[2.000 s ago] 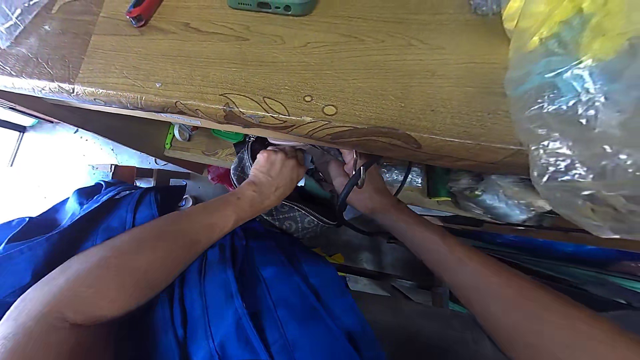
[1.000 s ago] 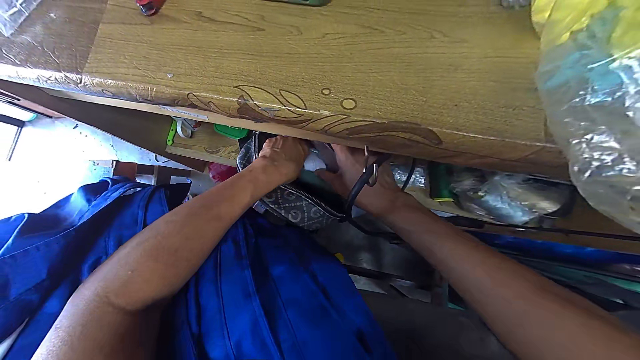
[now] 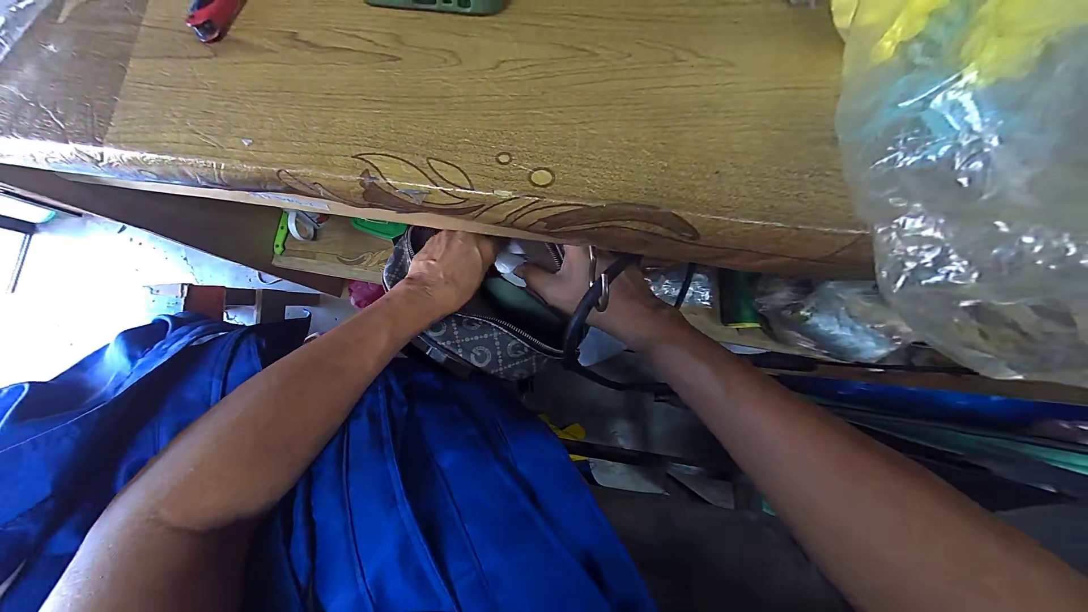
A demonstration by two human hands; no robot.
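Note:
A grey patterned handbag [image 3: 489,344] with a zipped opening lies unzipped below the table edge, partly under it. My left hand [image 3: 453,265] reaches over the bag's left rim, its fingertips hidden inside. My right hand [image 3: 582,285] is at the right side of the opening, thumb toward a small white item [image 3: 510,259]; whether it grips anything is not visible. The bag's dark strap [image 3: 582,319] with a metal ring loops over my right wrist. Something pale green [image 3: 514,299] shows inside the bag.
The wood-patterned tabletop [image 3: 510,93] overhangs the shelf. On it are a red-handled tool [image 3: 212,17], a green case [image 3: 438,5] and a large clear plastic bag [image 3: 960,195]. The shelf holds a green cutter [image 3: 280,233], a tape roll [image 3: 301,225] and plastic packets [image 3: 837,319].
Both hands stay at the bag's opening. The opening shows wider between them now than two seconds ago, with the pale green inside more visible.

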